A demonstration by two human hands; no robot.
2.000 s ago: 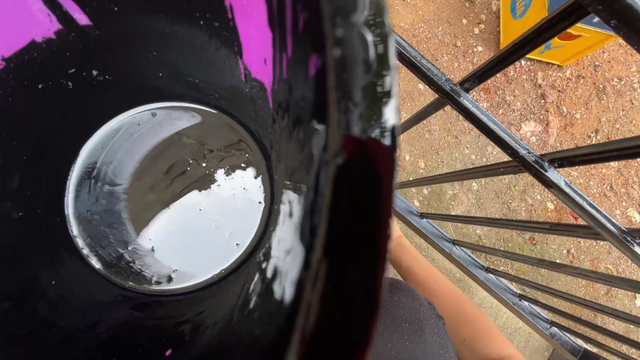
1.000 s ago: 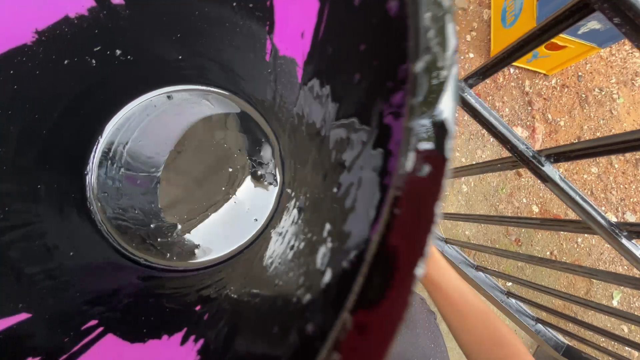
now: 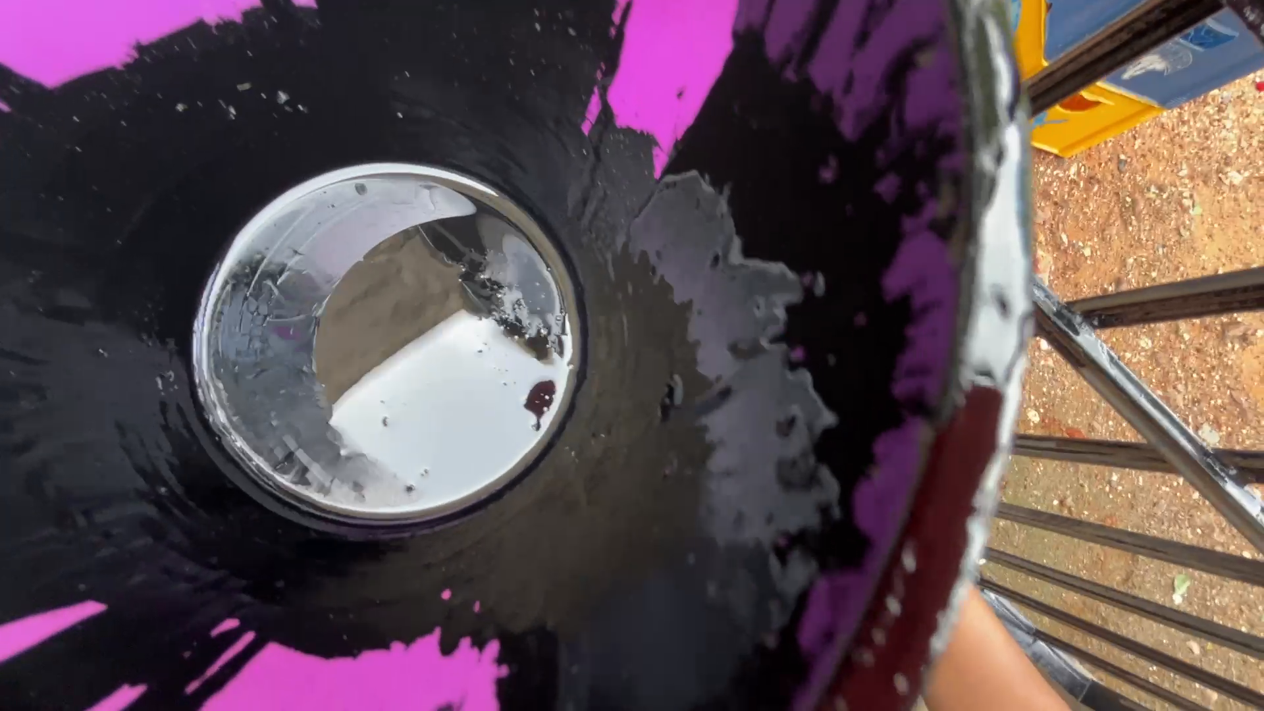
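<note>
A round container, pink inside and smeared with black paint, fills most of the head view, very near the camera; its wet rim curves down the right side. At the bottom lies a pool of glossy black liquid, seemingly paint, with bright reflections. A bare forearm shows behind the rim at the lower right, and its hand is hidden by the container. Neither of my hands can be seen, so what they hold cannot be told.
Black metal bars of a frame or railing run along the right side, over reddish gravelly ground. A yellow and blue box or crate stands at the top right.
The container now spans more of the view and hides more of the bars and the forearm. The reflections in the liquid have shifted.
</note>
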